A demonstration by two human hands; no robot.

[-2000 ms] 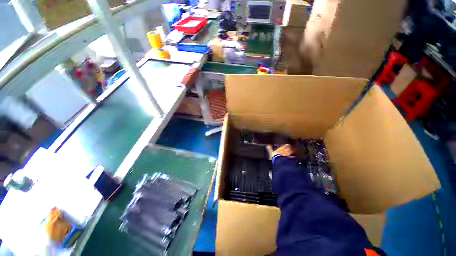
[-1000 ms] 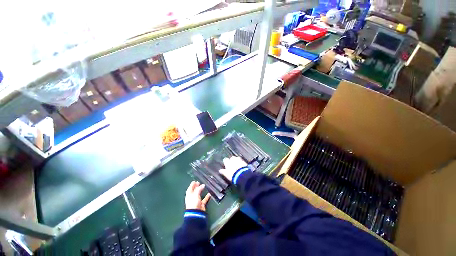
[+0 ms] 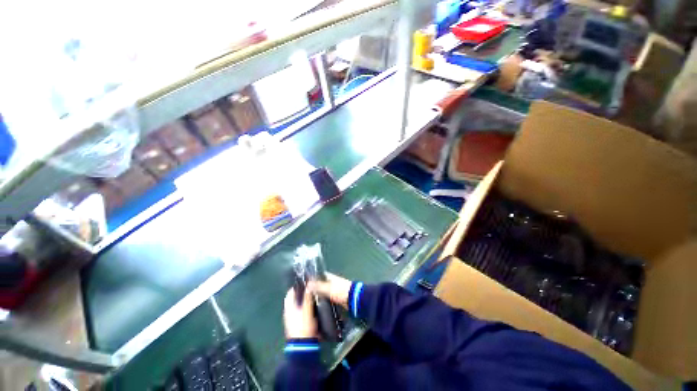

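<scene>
My left hand (image 3: 300, 315) and my right hand (image 3: 332, 291) hold a bundle of bagged remotes (image 3: 325, 314) between them over the green bench, with the clear bag ends pointing away from me. More bagged remotes (image 3: 386, 227) lie side by side on the bench beyond my right hand. Unbagged black remotes (image 3: 212, 371) lie in a row at the lower left. The open brown carton (image 3: 527, 307) stands at the right with dark bagged remotes (image 3: 550, 263) inside.
A small tray of orange pieces (image 3: 274, 212) sits on a white sheet (image 3: 229, 179), with a dark smartphone (image 3: 325, 185) right of it. A raised shelf (image 3: 252, 52) on a pale post (image 3: 405, 84) runs beyond. A red tray (image 3: 478, 30) is far back.
My right hand left the carton for the bench, where both hands gathered part of the bagged remotes. The bundle is now nearer me, apart from the others. The view turned left.
</scene>
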